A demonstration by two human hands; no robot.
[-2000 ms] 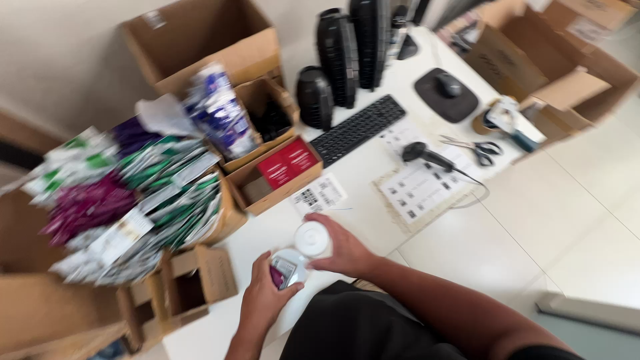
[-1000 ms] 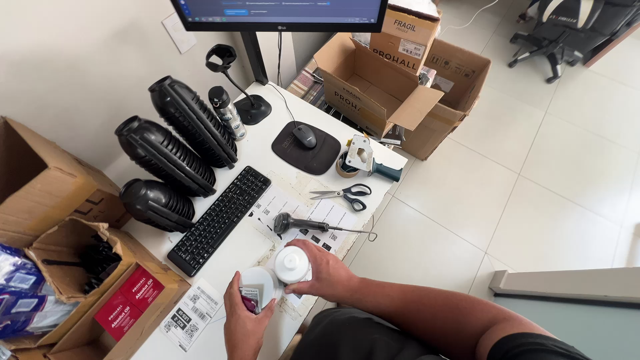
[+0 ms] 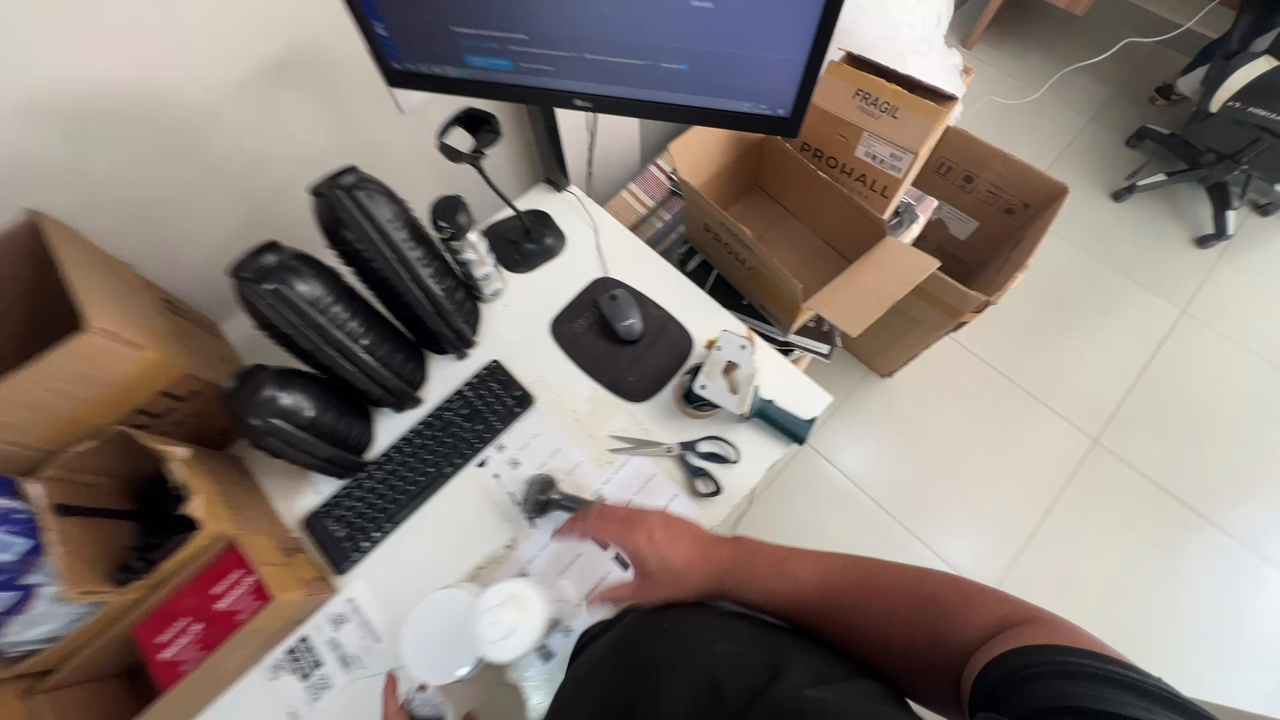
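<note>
My right hand (image 3: 650, 552) reaches over the printed sheets, its fingers at the dark handle of a barcode scanner (image 3: 545, 497); whether they grip it cannot be told. To its left, a white round-lidded container (image 3: 512, 618) stands beside a second container with a wide white lid (image 3: 440, 634). Only some fingertips of my left hand (image 3: 395, 698) show at the bottom edge, close to a small shiny packet or item (image 3: 428, 702); the rest is out of frame. Printed labels with codes (image 3: 325, 650) lie left of the containers.
Past my right hand are scissors (image 3: 668, 450), a tape dispenser (image 3: 735, 375) and a mouse on a pad (image 3: 635, 365). A keyboard (image 3: 420, 465) lies left, near black ribbed objects (image 3: 370, 255). Open cardboard boxes (image 3: 790, 220) stand beyond the desk's right edge; a red-labelled box (image 3: 205, 615) is at left.
My right hand has left the white-lidded container and moved to the scanner. That container now stands without my right hand on it. The view has shifted toward the monitor.
</note>
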